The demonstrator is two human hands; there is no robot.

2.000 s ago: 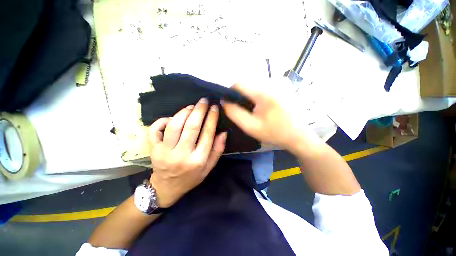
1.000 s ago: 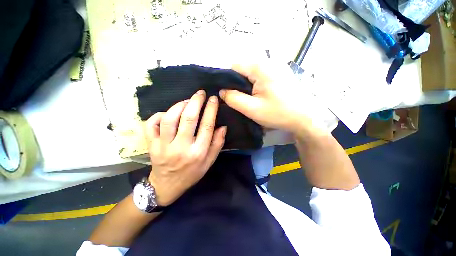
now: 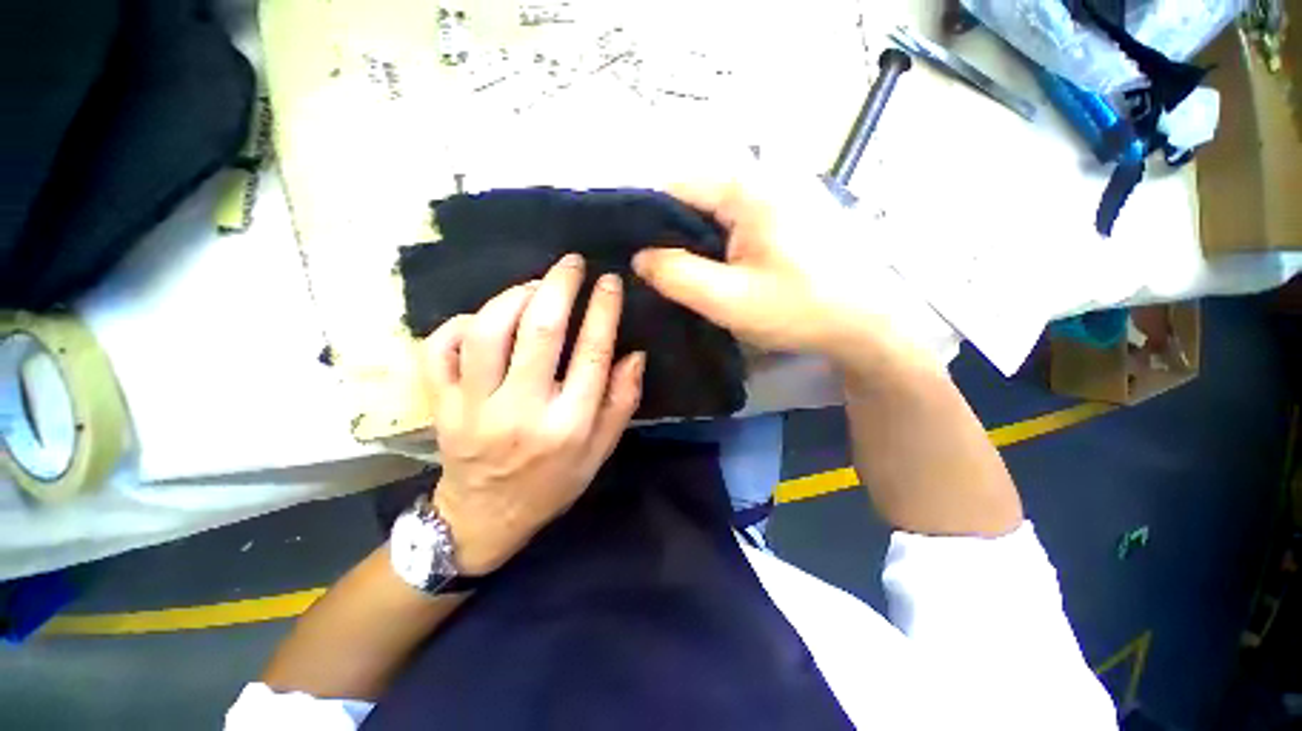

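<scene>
A black fabric panel (image 3: pixel 486 264) with a stepped, ragged left end lies on the pale work board (image 3: pixel 357 157) near its front edge. My left hand (image 3: pixel 528 386) lies flat on the panel, fingers slightly spread, pressing it down. My right hand (image 3: pixel 757 279) holds the panel's right side, thumb on top and fingers under or behind the far edge. The fabric near the thumb is bunched. Whatever is under the fingertips is hidden. A small hammer (image 3: pixel 865 129) lies to the right of the board.
A slim grey pointed tool (image 3: pixel 971 74) lies beyond the hammer. A clear plastic bag (image 3: pixel 1050 43) and blue item (image 3: pixel 1092 122) are at upper right. Black fabric (image 3: pixel 122 143) and a masking tape roll (image 3: pixel 100 407) are at left. A cardboard box (image 3: pixel 1164 357) stands at lower right.
The panel's far edge, folded up earlier, now lies flatter on the board. My right hand has shifted slightly up and left. My left hand stays on the panel.
</scene>
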